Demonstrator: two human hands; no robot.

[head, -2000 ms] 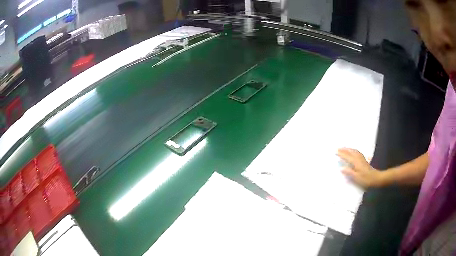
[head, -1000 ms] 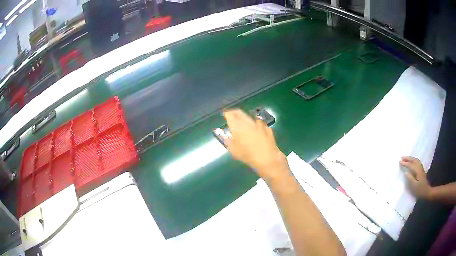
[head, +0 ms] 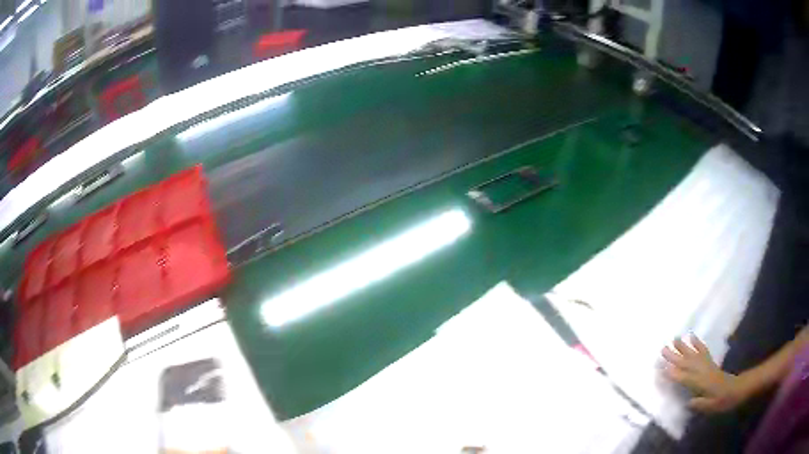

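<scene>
A phone frame point(head: 513, 189) lies on the green conveyor belt point(head: 355, 355), right of the bright lamp reflection. A fainter, blurred frame point(head: 630, 135) lies farther along the belt. Another phone frame point(head: 192, 383) is on the white work surface point(head: 253, 399) at the lower left, blurred, its upper part dark and its centre white. Neither of my hands can be made out; a faint skin-toned blur at the bottom edge is too unclear to name.
A red compartment tray point(head: 124, 257) lies at the left, with a cream plate point(head: 71, 368) before it. A dark metal clip point(head: 255, 244) is beside the tray. Another person's hand point(head: 701, 372) rests on the white covering point(head: 665, 248) at the right. Rails cross the far end.
My hand and forearm, which were over a frame on the belt, have left the picture. That frame's place on the belt is bare, and a frame now shows at the lower left. The remaining belt frames sit nearer.
</scene>
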